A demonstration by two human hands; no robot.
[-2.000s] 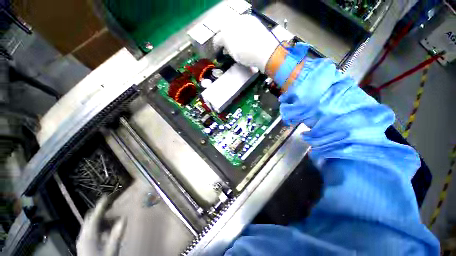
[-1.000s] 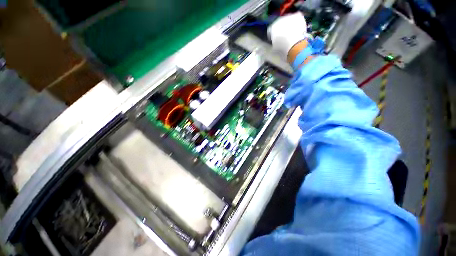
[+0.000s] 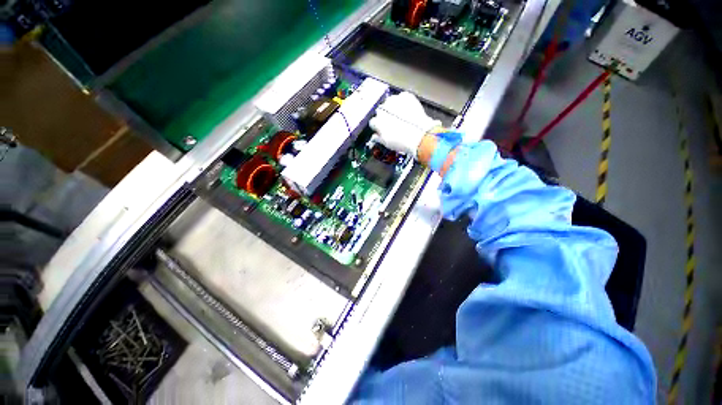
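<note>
A green power circuit board (image 3: 324,210) lies in a dark carrier (image 3: 273,245) on the conveyor. A long pale heatsink (image 3: 336,142) crosses it, with orange-red toroidal inductors (image 3: 256,176) at its left end. My right hand (image 3: 400,123), in a white glove, is over the board's right part, beside the heatsink's upper end. Its fingers are bent downward and their tips are hidden, so I cannot tell whether they grip anything. My left hand is out of the picture.
A second board (image 3: 451,28) is farther up the conveyor. The silver conveyor rail (image 3: 404,273) runs along the near side. A small black box (image 3: 131,348) of long screws or pins is at lower left. A green surface (image 3: 229,63) lies beyond the far rail. An AGV sign (image 3: 636,39) is upper right.
My right hand went from the first board to the farther board, and is now back over the first board, beside the heatsink. My left hand, earlier at lower left, has left the picture.
</note>
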